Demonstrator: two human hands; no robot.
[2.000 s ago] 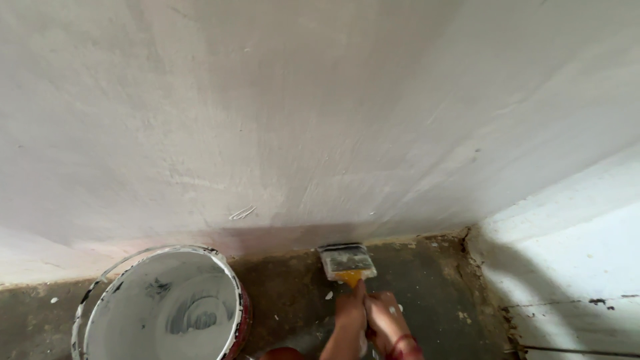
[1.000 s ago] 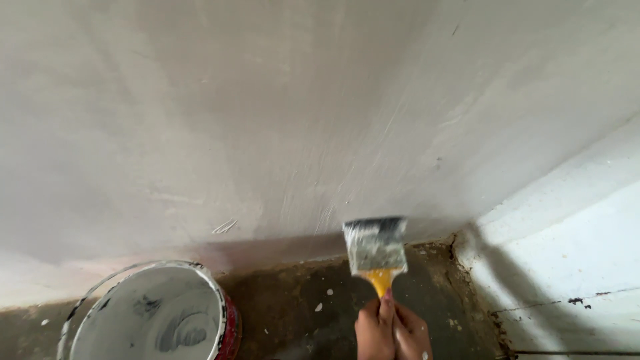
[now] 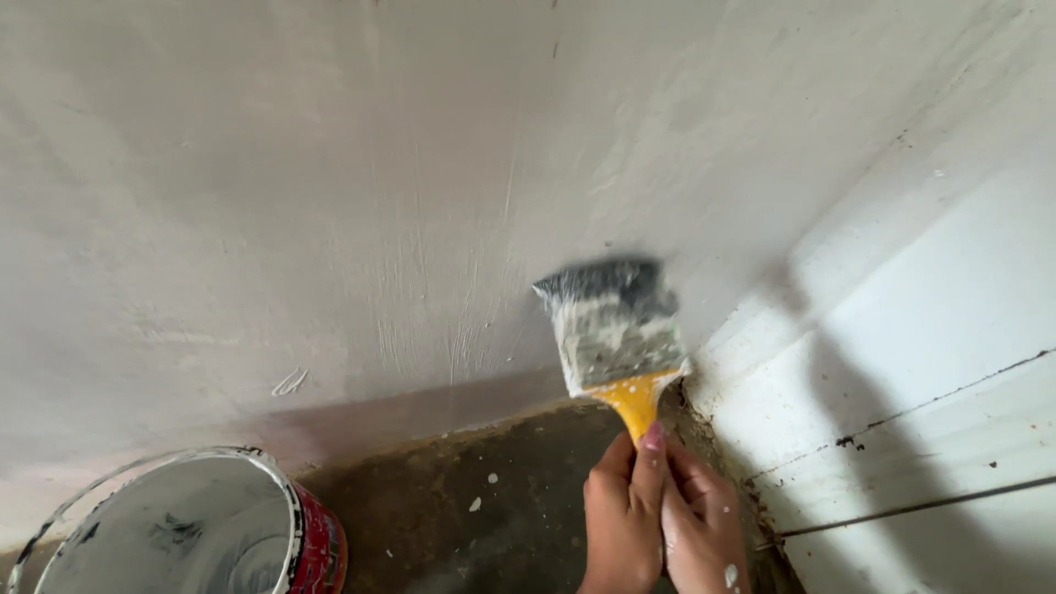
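Observation:
Both hands are closed around the yellow handle of a wide paintbrush (image 3: 623,330), my left hand (image 3: 623,511) and my right hand (image 3: 701,520) side by side. White paint coats the brush's ferrule, and its dark bristles point up against the lower part of the plastered wall (image 3: 429,206). White spots of paint dot my right hand. At the lower left stands a red paint bucket (image 3: 318,536) with a paint-smeared rim and wire handle; whitish paint shows inside it.
A white side wall (image 3: 932,346) with dark cracks and a dark seam meets the plastered wall at the right corner. The dark floor (image 3: 462,511) bears white drips beside the bucket. Crumbled debris lines the corner's base.
The brush, held in both hands, has moved from near the floor edge up onto the wall. The view has shifted somewhat.

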